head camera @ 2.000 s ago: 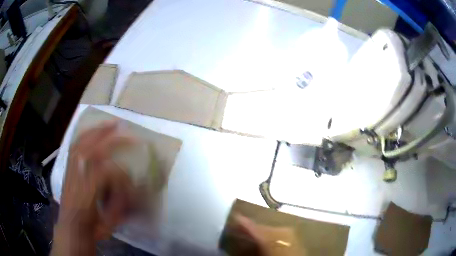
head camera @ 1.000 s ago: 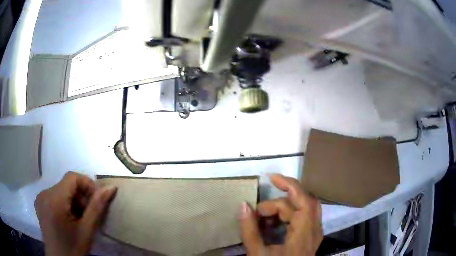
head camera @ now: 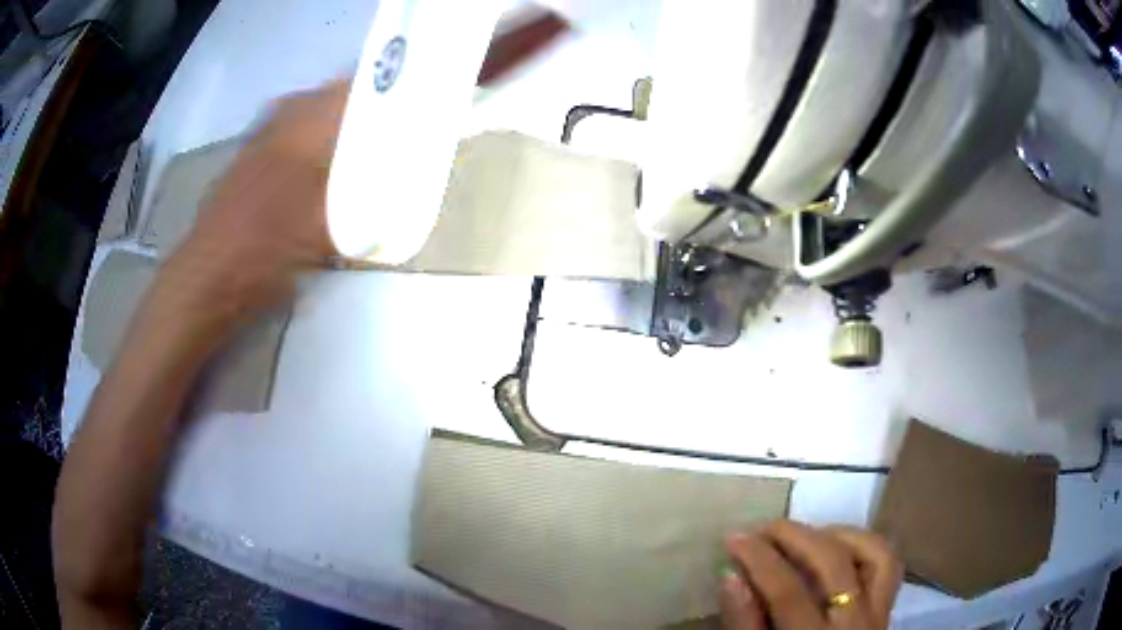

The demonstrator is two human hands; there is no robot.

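A grey-beige flap piece [head camera: 591, 529] lies flat at the front edge of the table, with a thin darker edge along its top. My right hand [head camera: 812, 572] has curled fingers on its right end. My left hand [head camera: 289, 160] is blurred and reaches to the back left. It is partly hidden by the long white bottle-like object [head camera: 400, 148], so its fingers and any hold cannot be made out. A blurred reddish-brown shape shows beyond that object. Grey-beige sewn flaps [head camera: 535, 203] lie left of the presser foot [head camera: 671, 302].
The white machine head [head camera: 763, 111] overhangs the back right, with a pale tension knob [head camera: 856, 343] below it. A brown stack of pieces [head camera: 972, 511] lies at the right. Another grey-beige piece [head camera: 252, 369] lies at the left, partly under my forearm.
My left hand has left the flap piece's left end and moved to the back left. My right hand stays at its right end. The camera view has shifted, showing more of the table's left side.
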